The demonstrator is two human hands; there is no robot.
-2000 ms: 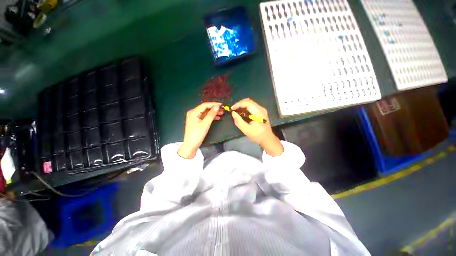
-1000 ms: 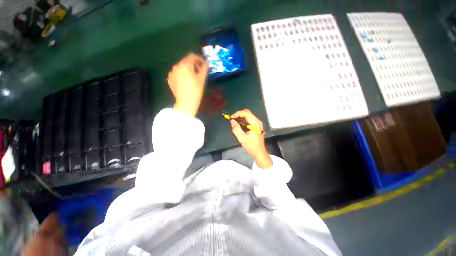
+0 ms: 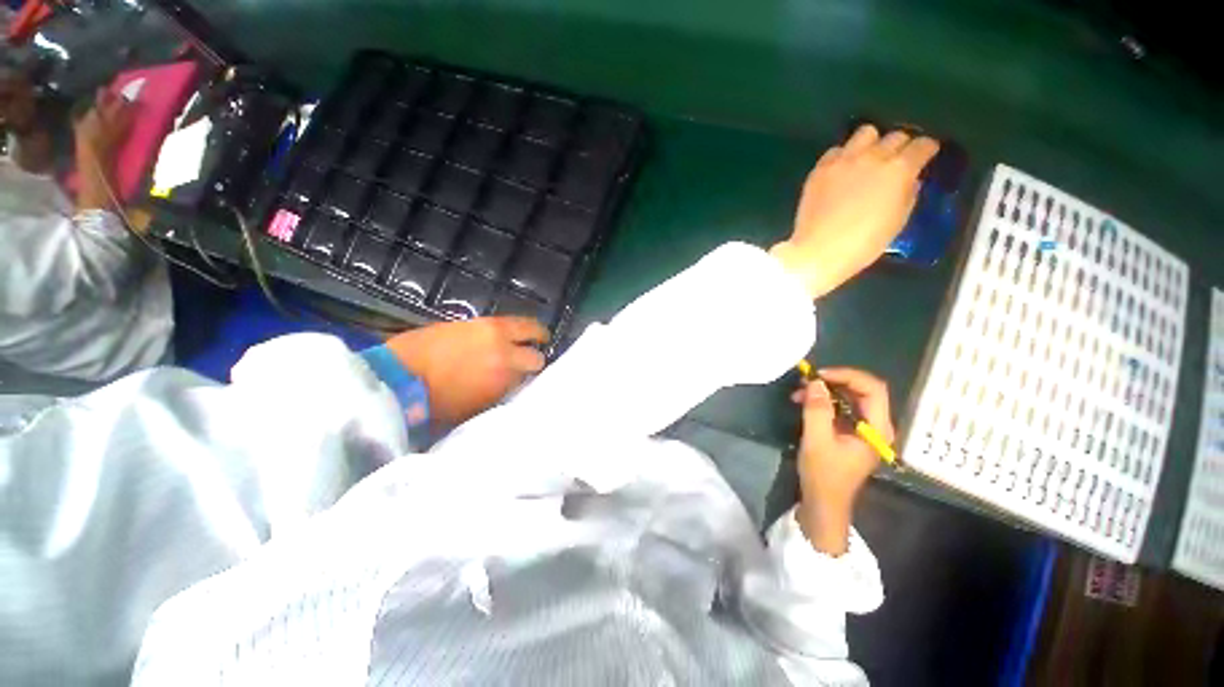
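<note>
My left hand point(image 3: 859, 208) reaches over the small dark-blue parts box point(image 3: 929, 228), palm down, and covers much of it. Its fingertips lie at the box's far side; whether they hold anything is not visible. My right hand point(image 3: 843, 436) is near the bench's front edge, left of the white parts tray point(image 3: 1040, 362). It holds the yellow and black hand tool point(image 3: 875, 442) like a pen, with the tip pointing up and left. My left sleeve crosses the bench, and the small red parts are not visible.
The black blister tray point(image 3: 443, 188) lies at left. Another person's hand point(image 3: 463, 369) with a blue wristband is at its front edge. A further person in white with a pink item point(image 3: 155, 121) is at far left. A second white tray point(image 3: 1208, 497) is cut off at right.
The view has turned left, so the bench things appear farther right. My left hand has moved from the box's left side to over it. Another person's hand has come to the blister tray.
</note>
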